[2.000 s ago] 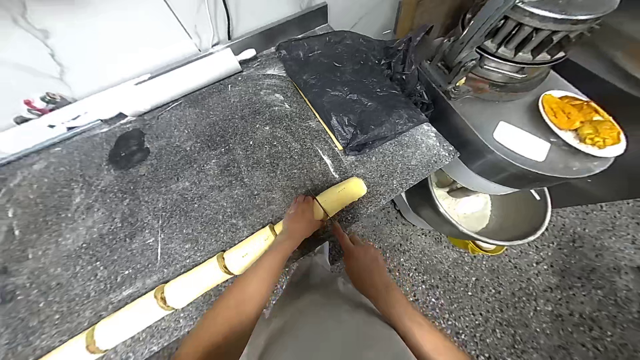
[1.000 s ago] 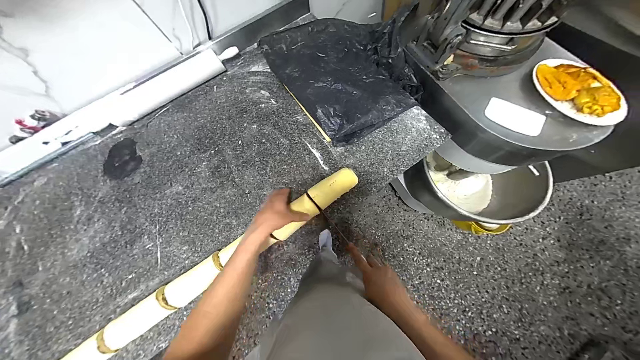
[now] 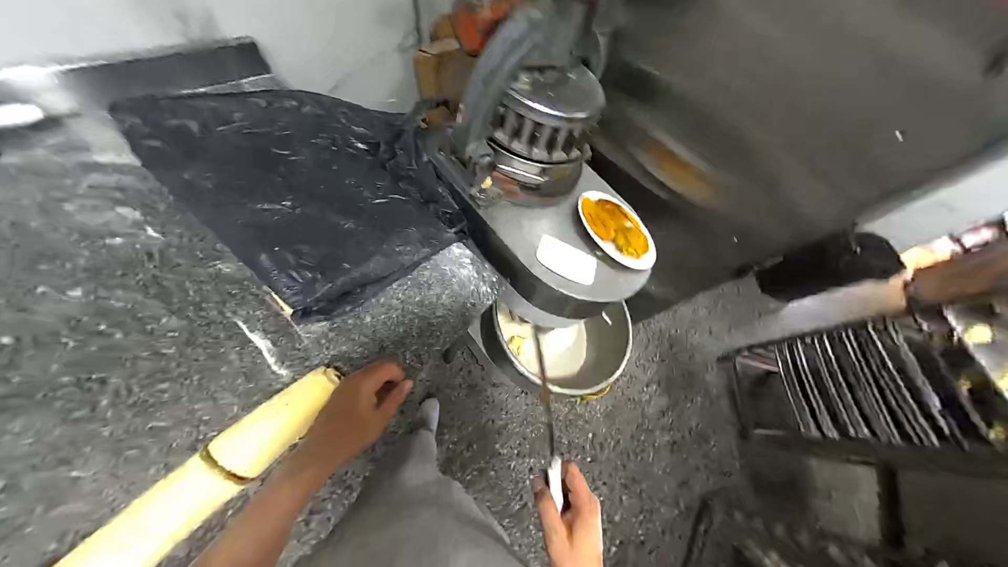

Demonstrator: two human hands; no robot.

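A long pale yellow dough roll [image 3: 272, 421], scored by a dark cut near its end, lies along the speckled worktop at the lower left. My left hand [image 3: 366, 405] is beside the roll's cut end, fingers curled and apart, with nothing seen in them. In my right hand [image 3: 571, 516] is the white handle of a long thin knife [image 3: 546, 394]. The blade points up and away, over the near rim of a metal mixing bowl [image 3: 614, 374] that holds pale dough or flour [image 3: 563, 350].
Black plastic sheeting [image 3: 291, 197] covers part of the worktop. A mixer [image 3: 543, 134] stands behind the bowl; a plate of orange food [image 3: 618, 228] and a white rectangular piece [image 3: 565, 260] lie on its metal top. At right, another person's arm [image 3: 953, 279] is near a rack of trays [image 3: 858, 386].
The view has swung far to the right. My right hand with the knife has moved from the roll to near the bowl. My left hand has moved to the roll's end.
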